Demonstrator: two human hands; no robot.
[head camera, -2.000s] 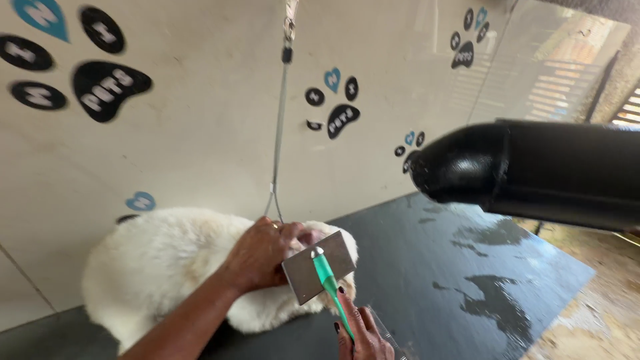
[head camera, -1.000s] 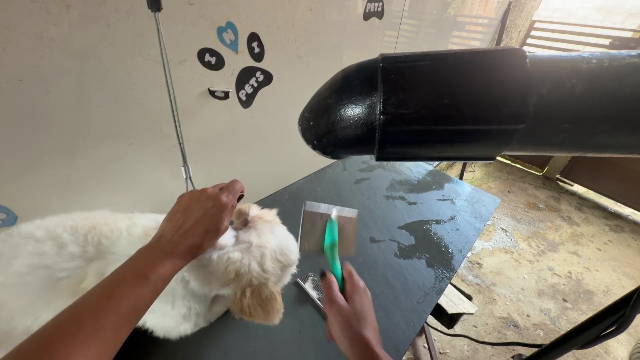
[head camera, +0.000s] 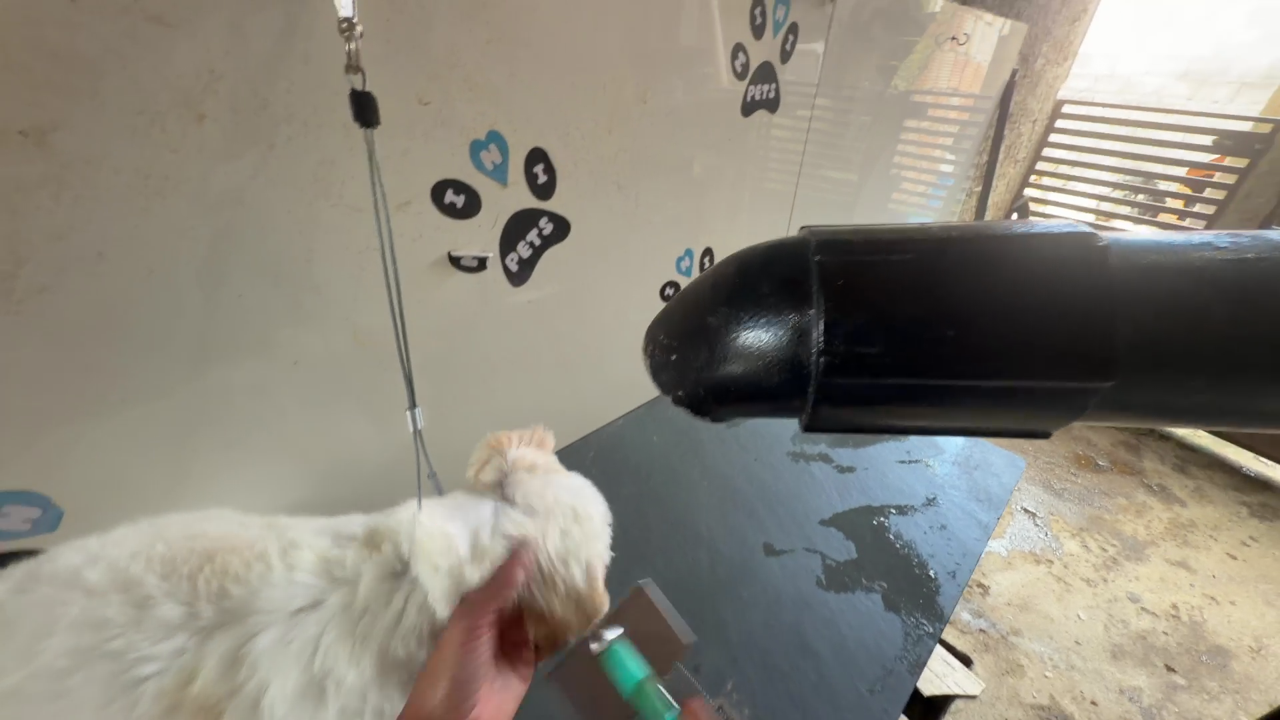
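A white dog (head camera: 260, 590) with tan ears stands or lies along the left, its head (head camera: 560, 510) turned away, a thin cable loop (head camera: 395, 300) running down to its neck. My left hand (head camera: 485, 640) holds the tan ear (head camera: 560, 615) at the near side of the head, its thumb on the fur. Low in the view, a slicker brush (head camera: 630, 650) with a green handle is right beside that ear, its flat metal back facing up. Only a blurred bit of my right hand (head camera: 700, 710) shows at the bottom edge, on the brush handle.
Above the dark grooming table (head camera: 720, 520), which has wet patches (head camera: 880, 560), a thick black dryer nozzle or padded arm (head camera: 950, 330) reaches in from the right. A pale wall (head camera: 250, 250) with paw decals stands behind the dog. Concrete floor (head camera: 1130, 560) lies beyond the table's right edge.
My left hand has moved from the top of the dog's head down to its near ear. The brush, held out over the table a second ago, is now beside that ear.
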